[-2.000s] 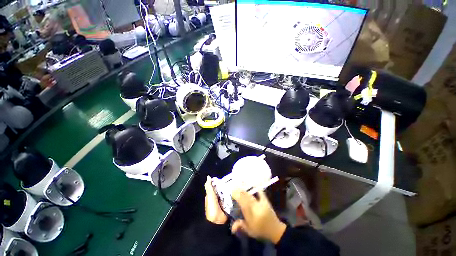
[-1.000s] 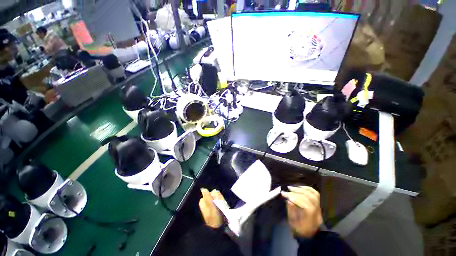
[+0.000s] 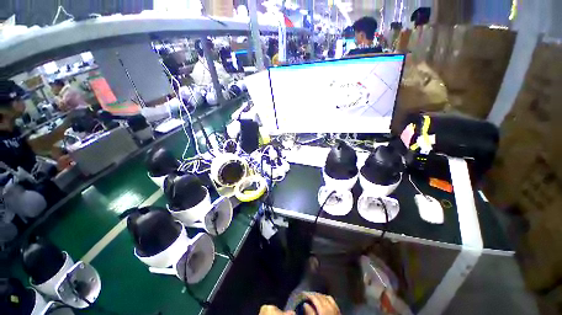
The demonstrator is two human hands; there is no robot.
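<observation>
My left hand (image 3: 274, 309) and my right hand (image 3: 320, 304) are low at the bottom edge, mostly cut off. Right fingers curl over a small dark item between the hands; its kind is unclear. What my left hand holds is hidden. White dome cameras with black heads stand beyond: two on the black bench, a left one (image 3: 341, 169) and a right one (image 3: 381, 173), with dark leads hanging over the edge. More stand on the green bench, the nearest (image 3: 161, 253) with its round foot towards me. The monitor (image 3: 336, 95) shows a pale, blurred picture.
A yellow tape roll (image 3: 250, 188) lies beside a white ring-shaped housing (image 3: 229, 170) and tangled cables. A mouse (image 3: 429, 208) and an orange item (image 3: 440, 184) are on the black bench (image 3: 296, 192). Brown cartons (image 3: 496, 80) stand right. People are in the background.
The view has tilted up. My hands have moved down and closer together. The white camera that they held is no longer clearly visible. The monitor picture has shifted.
</observation>
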